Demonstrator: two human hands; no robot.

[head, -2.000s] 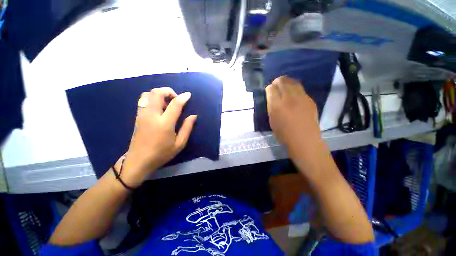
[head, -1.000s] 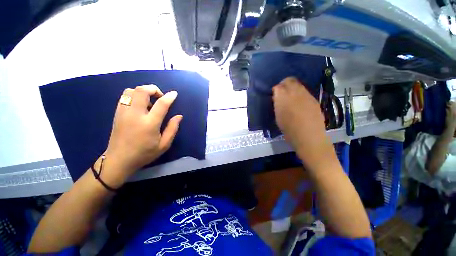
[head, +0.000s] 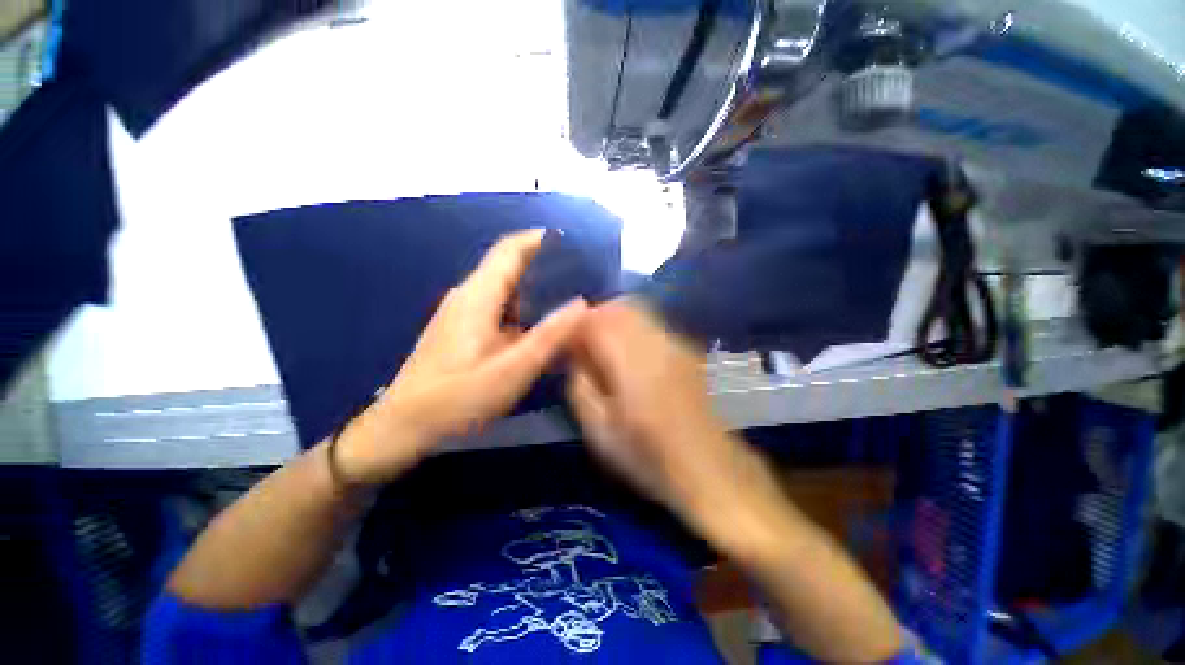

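Note:
A dark navy panel (head: 351, 279) lies flat on the white table, left of the needle area. My left hand (head: 474, 357) is over its right part, with a darker fold of cloth (head: 559, 276) between thumb and fingers. My right hand (head: 650, 396) is blurred and meets my left thumb; its fingers are closed at the cloth edge. A second navy piece (head: 832, 253) lies right of the needle, and a dark stretch of it runs left towards my right hand. My fingertips partly hide the contact.
The sewing machine head (head: 689, 78) stands above, with a bright glare at the needle. Black scissors (head: 955, 279) and a slim tool (head: 1014, 331) lie at right. Navy cloth (head: 52, 221) is at far left. Blue crates (head: 955, 520) are below the table edge.
My right hand has moved left from the right-hand navy cloth to my left hand, with cloth stretched towards it. My left fingers now have a dark fold between them. The view has shifted.

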